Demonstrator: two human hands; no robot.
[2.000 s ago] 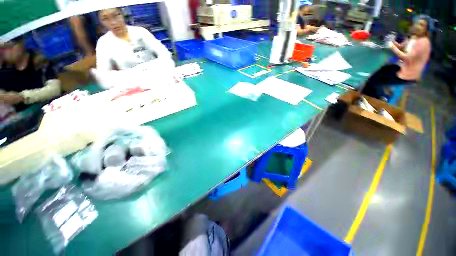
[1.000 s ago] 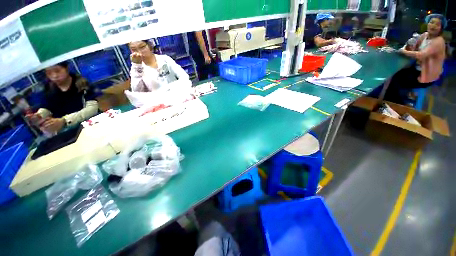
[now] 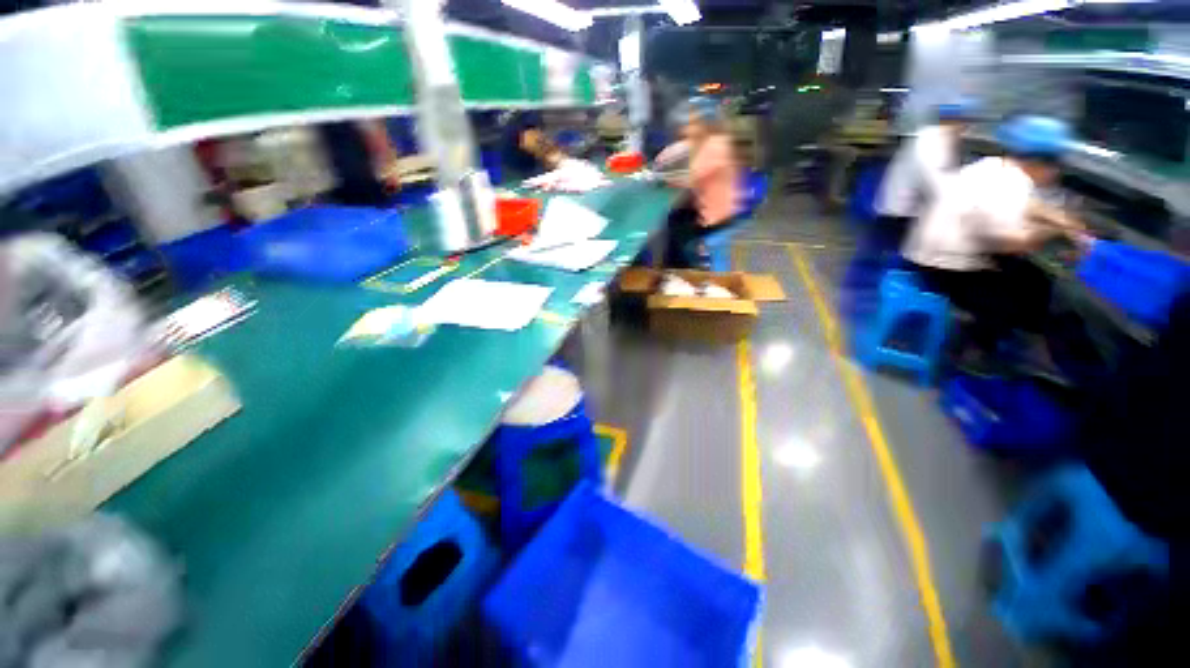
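Neither of my hands is in the picture. The frame is blurred. Nearest in front of me is the green bench top (image 3: 333, 392). A loose clear bag of dark parts (image 3: 85, 594) lies at its lower left, cut off by the frame's edge. Behind it stands the cream foam block or long box (image 3: 144, 424), with a whitish plastic bag (image 3: 72, 320) at its far side. A deep blue bin (image 3: 620, 587) stands low beside the bench's near edge.
Blue stools (image 3: 431, 568) stand at the bench edge. White sheets (image 3: 489, 303), a blue bin (image 3: 326, 244) and a red bin (image 3: 517, 215) are on the bench. An open carton (image 3: 705, 311) is on the floor. Seated people and stools (image 3: 903, 326) line the aisle's right side.
The view has swung right. The bench and its bags have shifted left, the small bags and black tablet have left the frame, and the aisle with more workers has come into view.
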